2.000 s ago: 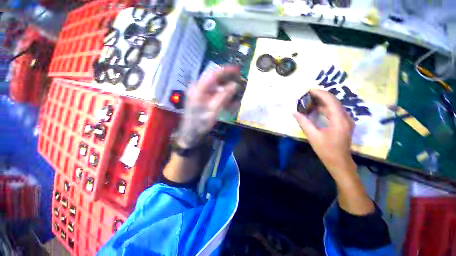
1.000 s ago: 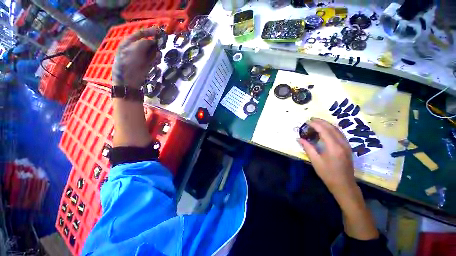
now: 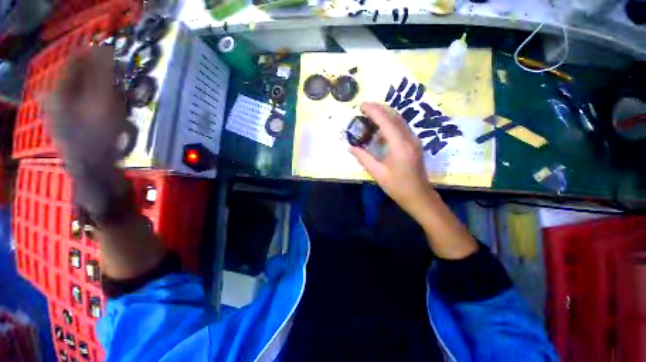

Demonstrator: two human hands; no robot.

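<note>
My right hand (image 3: 398, 157) is over the pale sheet (image 3: 319, 152) and holds a small round watch head (image 3: 360, 131) with a dark rim between thumb and fingers. My left hand (image 3: 88, 113) is blurred, at the left over the edge of the grey box; I cannot tell whether it holds anything. Several dark slivers (image 3: 427, 117) lie in rows on the sheet, right of my right hand. Two dark discs (image 3: 317, 87) lie side by side at the sheet's upper left.
A vented box (image 3: 202, 92) with a glowing red switch and dark rings on top stands left. A translucent bottle (image 3: 454, 56) is at the sheet's upper right. Tan strip (image 3: 528, 136) lies right, a dotted white paper (image 3: 249, 119) left. Red trays (image 3: 42, 212) are lower left.
The view has shifted, so the bench sits differently in the picture. My left hand went out to the rings on the box and is now blurred there. My right hand still holds the watch head.
</note>
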